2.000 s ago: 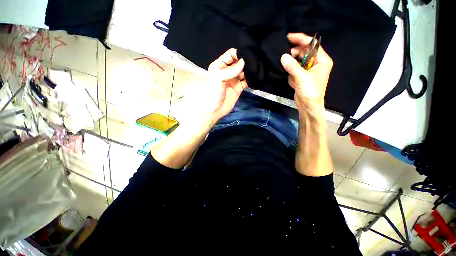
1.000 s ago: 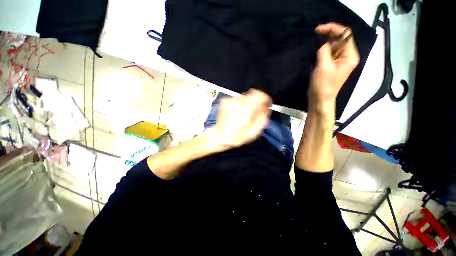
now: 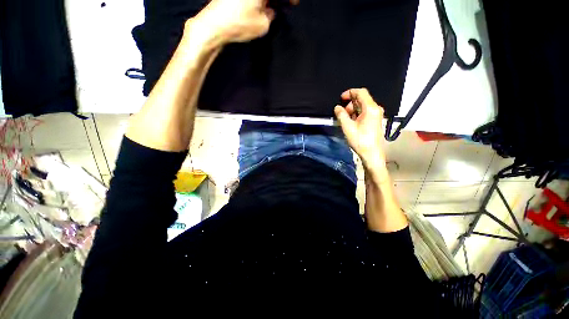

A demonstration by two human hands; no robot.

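A black garment [image 3: 312,62] lies flat on the white table, its front edge along the table's edge and a thin black loop [image 3: 135,73] sticking out at its left side. My left hand [image 3: 234,20] is over the garment's upper part, with its fingertips at the top edge of the picture, partly cut off; what they hold cannot be seen. My right hand [image 3: 363,121] is at the garment's front right corner, fingers curled around the thread snips [image 3: 356,104], which show only as a small dark shape.
A black hanger [image 3: 440,68] lies right of the garment. Another black garment [image 3: 37,56] lies at the far left of the white table [image 3: 103,56]. A thick pile of black garments [image 3: 530,68] with bunched hooks is at the right. A red stool [image 3: 552,212] and a yellow-topped box [image 3: 189,182] are below.
My left hand has moved from near my waist up and away over the garment. My right hand has come down towards the table edge. The garment now lies straighter before me.
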